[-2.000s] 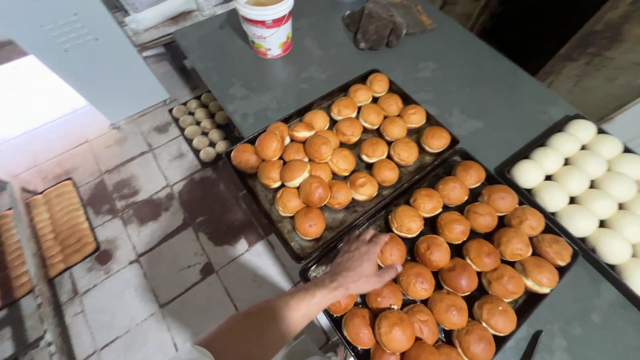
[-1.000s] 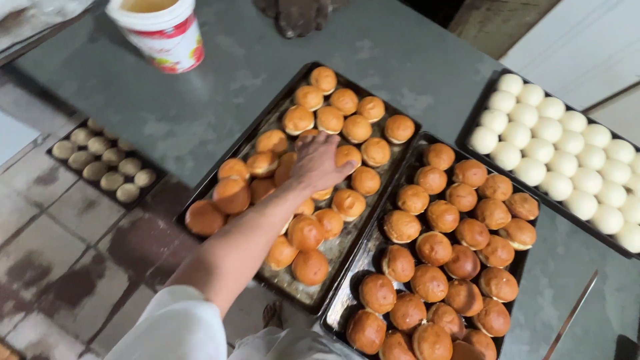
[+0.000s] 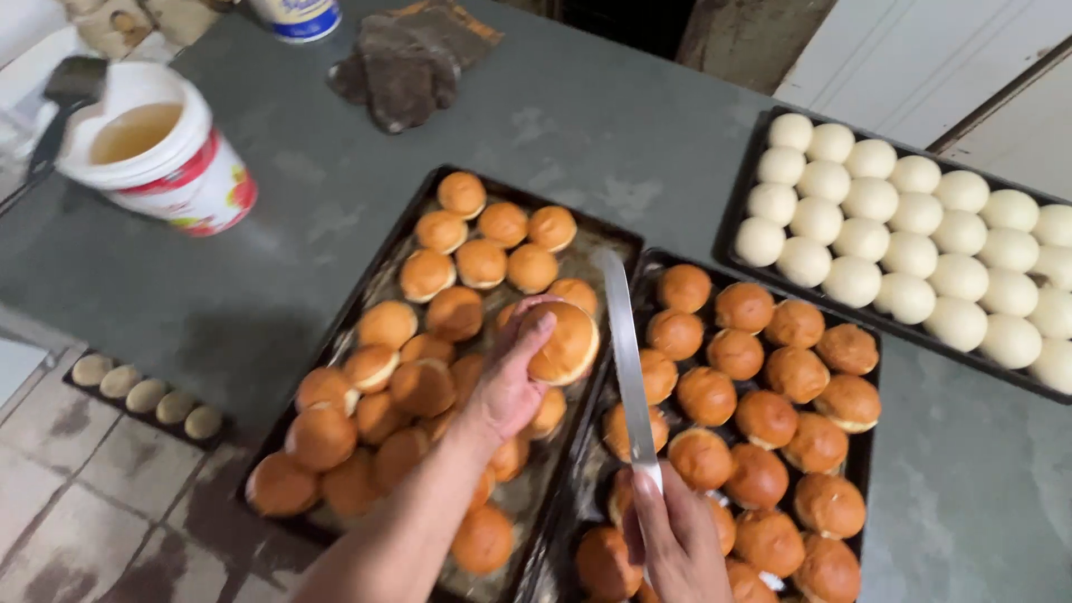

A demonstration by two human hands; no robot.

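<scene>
My left hand (image 3: 511, 373) grips a round golden bread bun (image 3: 563, 343), raised over the left baking tray (image 3: 620, 239), where many more buns lie, some stacked. Just to the right, my right hand (image 3: 674, 536) is closed around the white handle of a long knife (image 3: 628, 360). Its blade points away from me, close beside the held bun and not touching it as far as I can see. Beneath the knife and right hand, a second dark tray (image 3: 871, 469) holds rows of browned buns (image 3: 766, 419).
A dark tray of pale dough balls (image 3: 909, 251) stands at the right. At the left are a white bucket (image 3: 193, 176) with yellowish liquid and a brush (image 3: 71, 88); dirty oven mitts (image 3: 402, 75) lie at the back. A low tray of dough balls (image 3: 146, 394) is beyond the table edge.
My left hand, which was among the buns of the left tray, now holds one up. The knife, lying at the right a second ago, is now in my right hand. The view has shifted.
</scene>
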